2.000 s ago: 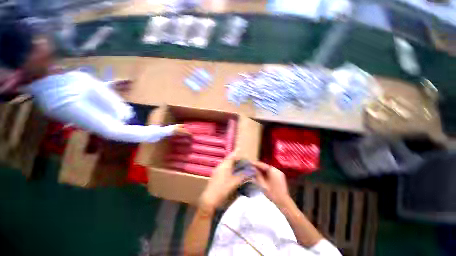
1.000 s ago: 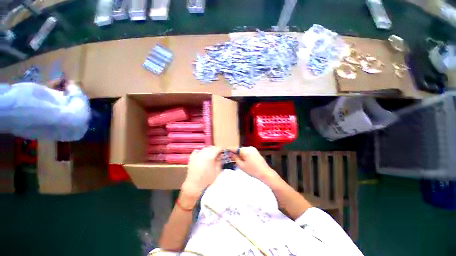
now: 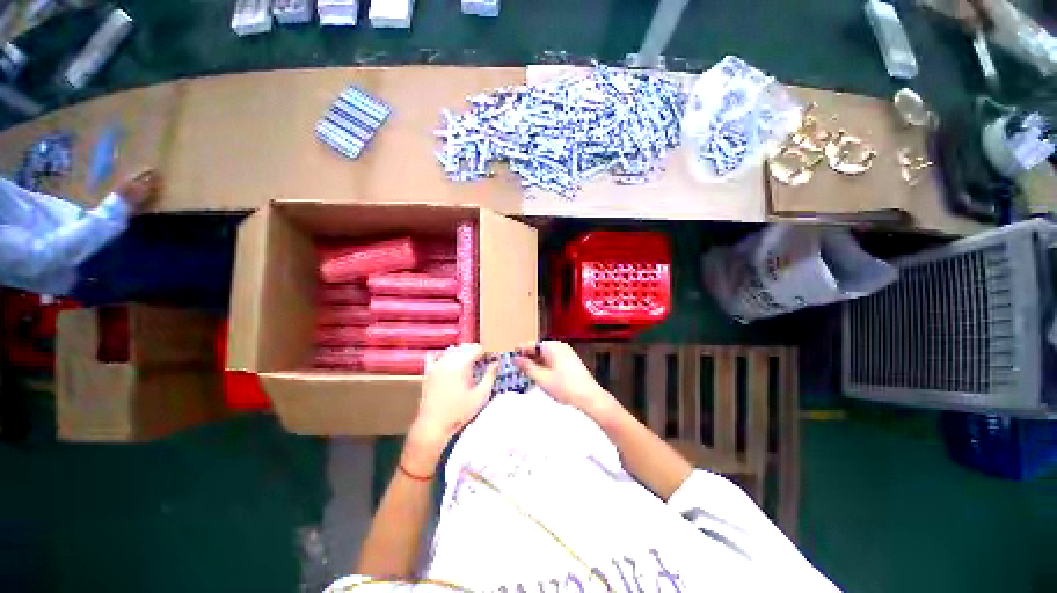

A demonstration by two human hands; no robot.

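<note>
My left hand (image 3: 453,388) and my right hand (image 3: 566,373) pinch a small dark striped row of strips (image 3: 511,373) between them, close to my body. The row's far and near sides show between my fingers; its ends are hidden by them. On the bench, a loose heap of small white and blue strip boards (image 3: 568,125) lies ahead. A lined-up block of strips (image 3: 354,121) lies to the heap's left, apart from it.
An open carton (image 3: 508,272) with pink-red wrapped rolls (image 3: 412,308) stands left of my hands. A red crate (image 3: 626,278) is under the bench. A clear bag (image 3: 728,127), gold parts (image 3: 850,151), a pallet (image 3: 742,400) and a person's sleeve (image 3: 58,238) also show.
The view has steadied and shifted a little. The other person's arm has drawn back from the carton to the far left. My hands still hold the strips; more of the row's striped face shows.
</note>
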